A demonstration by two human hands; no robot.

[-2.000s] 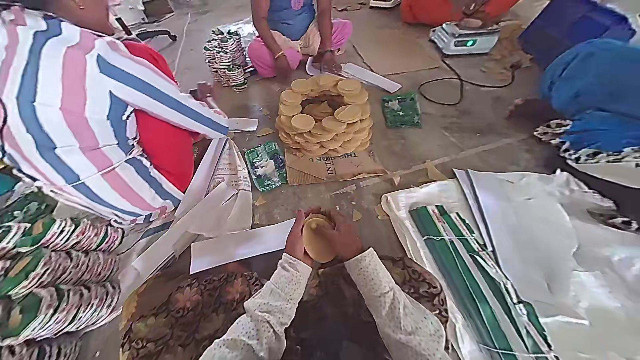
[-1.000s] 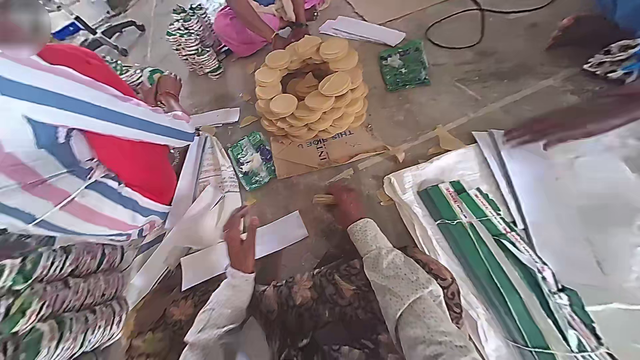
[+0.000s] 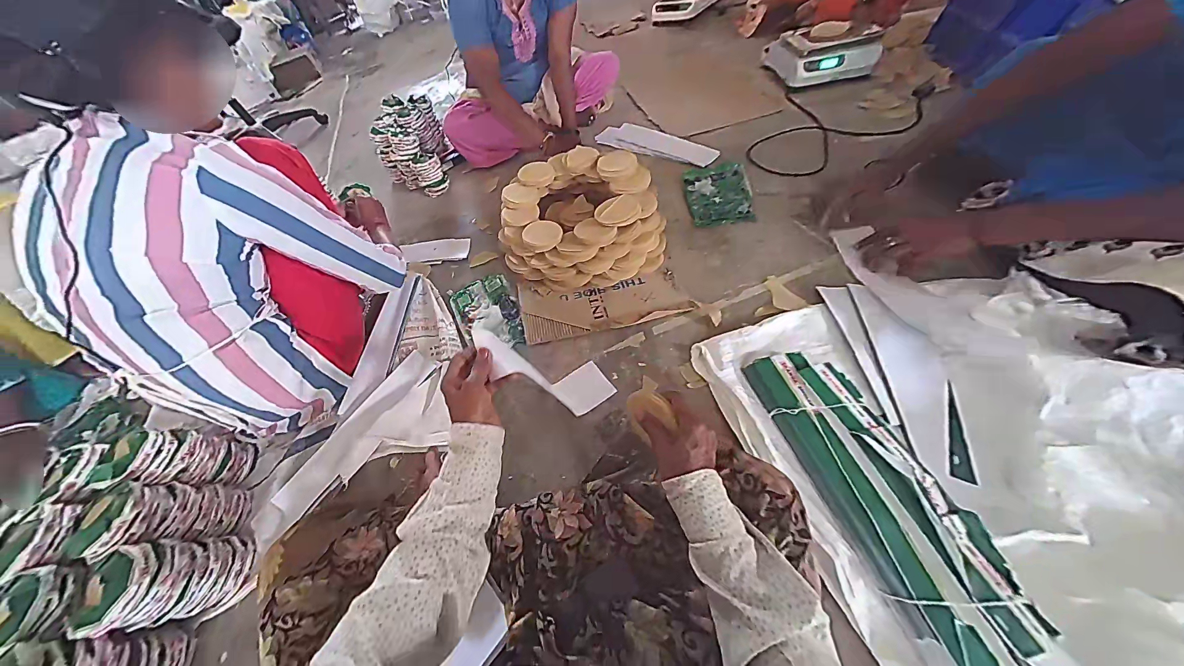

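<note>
My left hand (image 3: 470,384) grips the end of a white paper strip (image 3: 523,365), which slants down to the right in front of it. In my right hand (image 3: 680,435) are thin, round, yellowish discs (image 3: 649,407), held near my knee. Beyond both hands, a ring-shaped stack of the same kind of discs (image 3: 583,217) stands on a flattened cardboard sheet (image 3: 601,310). A green printed plastic packet (image 3: 490,310) lies left of the stack, and another green packet (image 3: 720,194) lies right of it.
Bundled green printed strips (image 3: 860,490) lie on white sheeting at right, where a person's hands (image 3: 888,245) reach in. Wrapped green-and-white stacks (image 3: 139,536) fill the lower left, beside a person in a striped top (image 3: 185,268). Another person sits beyond; a digital scale (image 3: 823,60) stands farther back.
My left hand, empty a second ago, now holds the white strip, which lay flat on the floor before. My right hand still holds discs. The person at right has leaned in over the sheeting.
</note>
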